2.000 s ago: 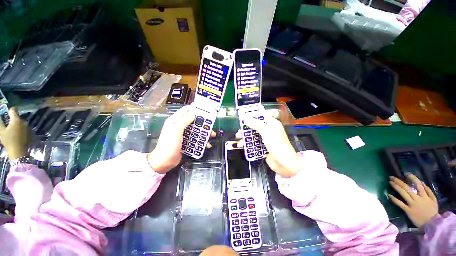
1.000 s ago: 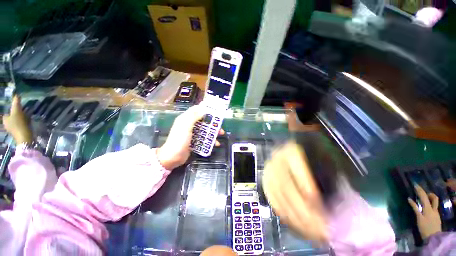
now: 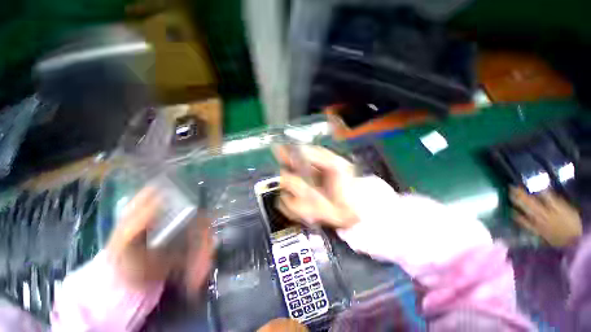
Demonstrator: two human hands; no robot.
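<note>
The frame is strongly blurred. My left hand [image 3: 139, 230] is at the left over the clear blister tray [image 3: 243, 285], with a pale, blurred flip phone [image 3: 173, 217] in it; whether the phone is fully closed I cannot tell. An open flip phone [image 3: 300, 275] lies on the tray, keypad towards me. My right hand [image 3: 317, 188], fingers bent, is over the right side of its dark screen. Whether this hand holds anything is too blurred to tell.
Blurred phone-filled trays are at the left. A black tray [image 3: 389, 68] and a cardboard box [image 3: 172, 52] stand behind. A white slip [image 3: 433, 141] lies on the green mat. Another person's hand [image 3: 547, 214] is at a black tray at right.
The view has shifted. My left hand has moved left and lower, and its phone no longer stands upright with its screen facing me. My right hand has come in over the lying phone.
</note>
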